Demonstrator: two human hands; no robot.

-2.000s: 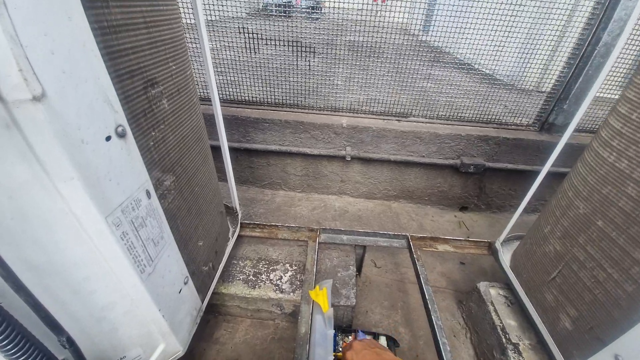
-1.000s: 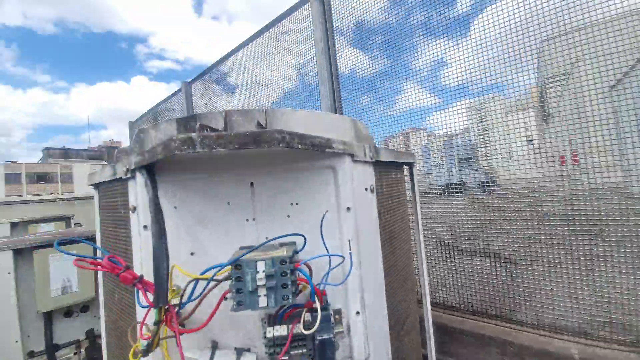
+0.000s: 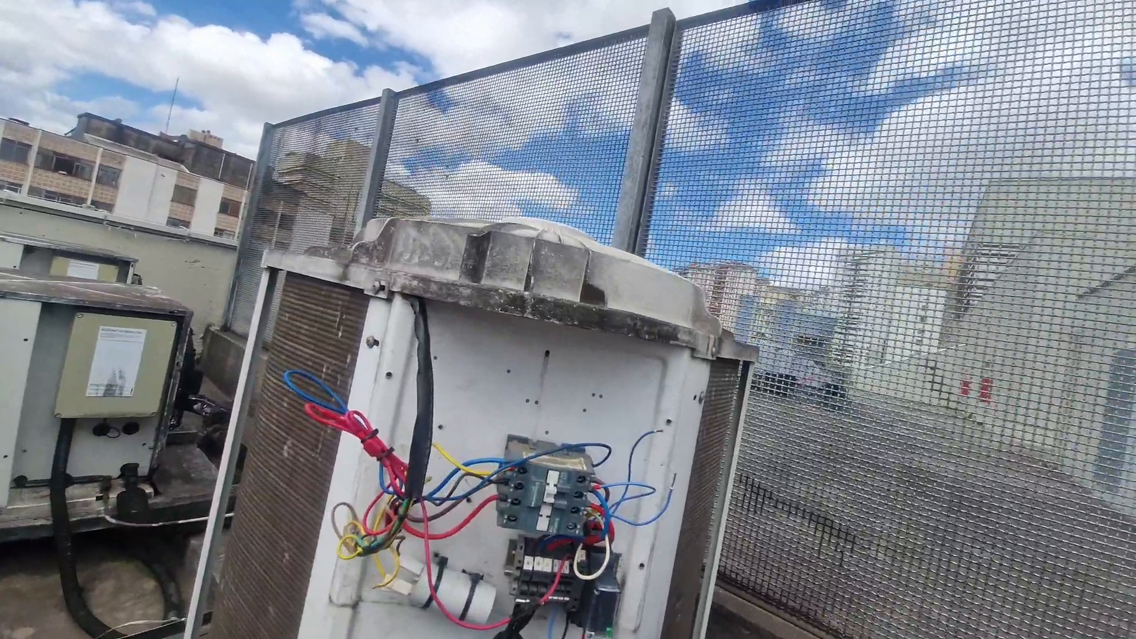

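Neither of my hands is in view now. Ahead stands an outdoor air-conditioning condenser unit (image 3: 621,382) with its white electrical panel exposed. A contactor (image 3: 544,488) is mounted on the panel, and blue, red and yellow wires run to it. Below it sits a terminal block (image 3: 541,568) with a dark relay-like part (image 3: 602,603) beside it. A white cylindrical capacitor (image 3: 461,596) is strapped at the lower left. A bundle of red wire (image 3: 368,435) hangs at the left, next to a black sleeved cable (image 3: 421,399). Some blue wire ends (image 3: 661,506) stick out loose at the right.
A wire mesh fence (image 3: 887,311) on metal posts (image 3: 652,133) runs behind and to the right of the unit. At the left is another unit with a beige box (image 3: 102,364) and a black hose (image 3: 60,524) dropping from it. Buildings (image 3: 133,169) rise beyond.
The view has swung up from the metal floor frame to the condenser unit. A hand near a yellow-tipped item showed at the bottom two seconds ago; it is out of view now.
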